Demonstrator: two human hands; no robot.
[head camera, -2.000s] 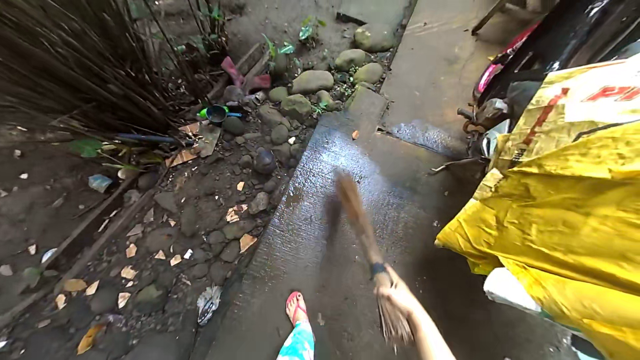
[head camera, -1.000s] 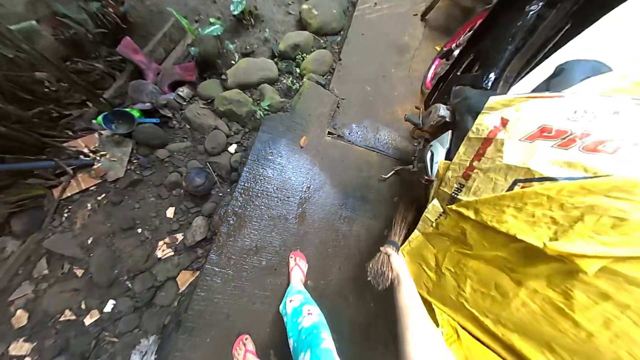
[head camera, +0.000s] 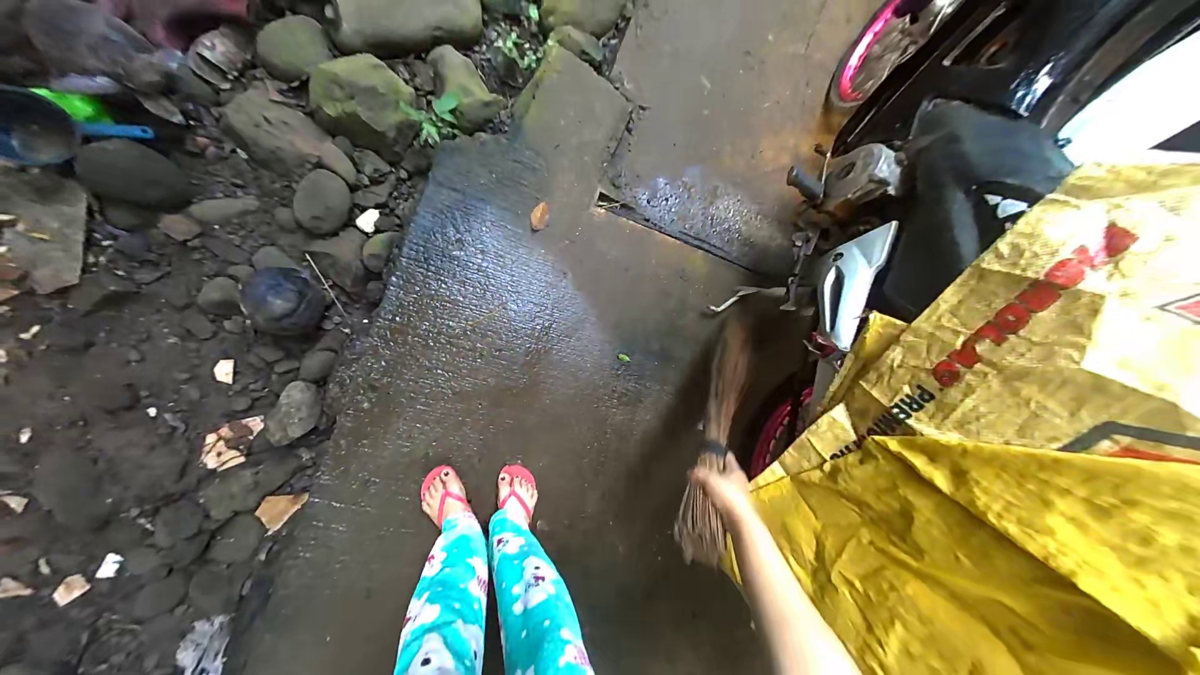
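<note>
My right hand (head camera: 720, 480) is closed around the bound handle of a stick broom (head camera: 729, 384), whose bristles point away from me, blurred, over the wet concrete path (head camera: 525, 375) beside the motorcycle. The thick butt of the sticks juts out on the near side of my hand. A small green leaf (head camera: 623, 357) and a brown leaf (head camera: 539, 217) lie on the path to the left of the broom. My left hand is out of view.
A motorcycle (head camera: 853, 272) and a yellow printed sack sheet (head camera: 937, 544) border the path on the right. Mossy stones (head camera: 361, 103), a dark round object (head camera: 284, 301) and a blue-handled pan (head camera: 42, 127) lie on the left. My feet in red flip-flops (head camera: 517, 492) stand on the concrete.
Both feet now stand side by side; one second ago one was ahead of the other. The broom has swung from the path's middle to beside the motorcycle. The view has moved forward.
</note>
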